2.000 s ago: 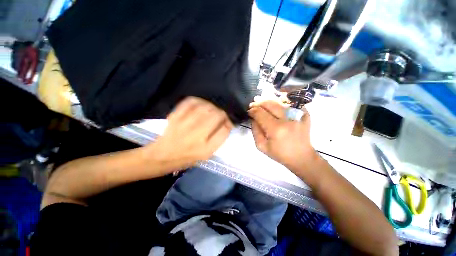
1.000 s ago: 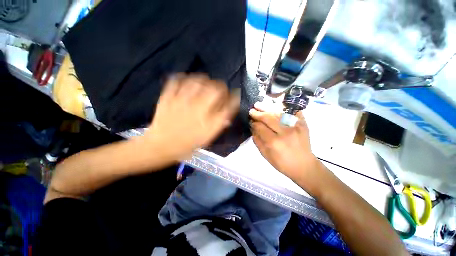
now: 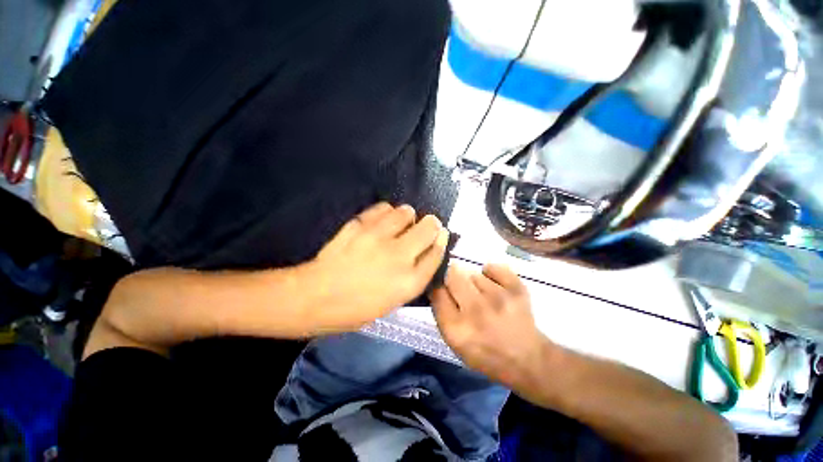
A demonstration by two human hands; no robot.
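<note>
A large black fabric panel (image 3: 262,117) lies over the left and middle of the white table, its right edge beside the presser foot area (image 3: 469,171) of the white and blue machine (image 3: 577,99). My left hand (image 3: 383,257) rests on the panel and grips its near right edge between thumb and fingers. My right hand (image 3: 483,311) is just right of it, fingertips pinching the same edge from the near side. The needle is too small to make out.
Green-handled scissors (image 3: 715,370) and yellow-handled scissors (image 3: 749,354) lie at the right. Red-handled scissors (image 3: 16,144) are at the far left. A tan padded edge (image 3: 65,194) runs along the left. A large shiny curved bar (image 3: 681,153) arcs before the machine head.
My right hand has moved from beside the presser foot down towards me. My left hand has come down to the fabric's near edge beside it. The curved bar now shows large in view.
</note>
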